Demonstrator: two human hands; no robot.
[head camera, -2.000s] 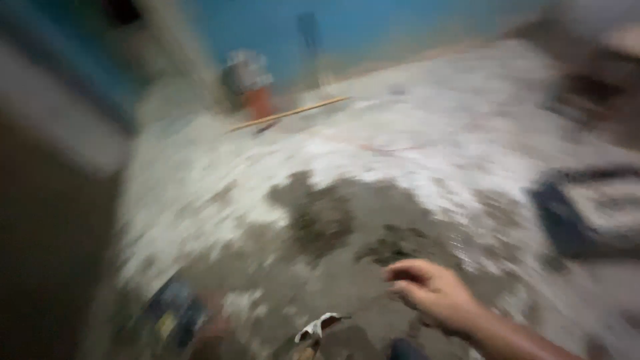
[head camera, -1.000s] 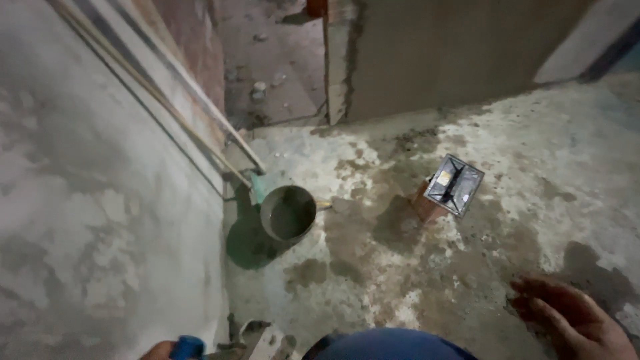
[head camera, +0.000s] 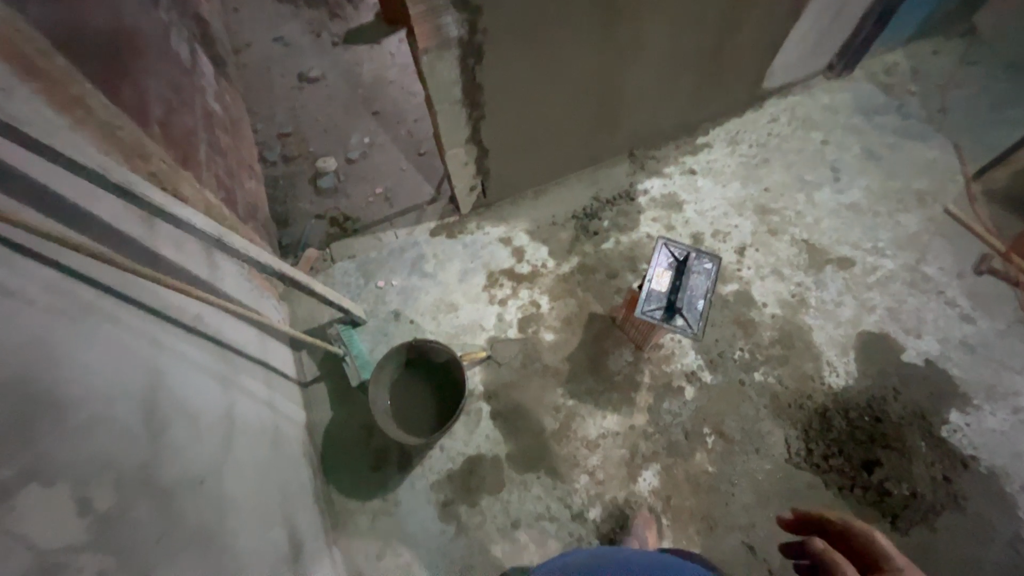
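My right hand (head camera: 848, 544) hangs at the bottom right with its fingers slightly curled and nothing in them. The nearest thing to it is a dark patch of wet mortar (head camera: 880, 448) on the floor. My left hand is out of the frame. A round bucket (head camera: 418, 392) stands by the left wall, and a trowel (head camera: 476, 357) with a yellowish handle lies beside its right rim. To the right of the bucket, a rectangular lamp or box with a dark handle (head camera: 678, 286) rests on a red hollow brick (head camera: 638, 320).
A broom with a green head (head camera: 352, 352) and a straight wooden batten (head camera: 264, 260) lean on the left wall. A doorway with rubble (head camera: 326, 168) opens at the upper left, beside a plastered wall (head camera: 616, 80). Wooden sticks (head camera: 984, 236) jut in at the right edge.
The view has swung round to the bucket and doorway. My left hand, seen at the lower left a second ago with something blue, has left the frame.
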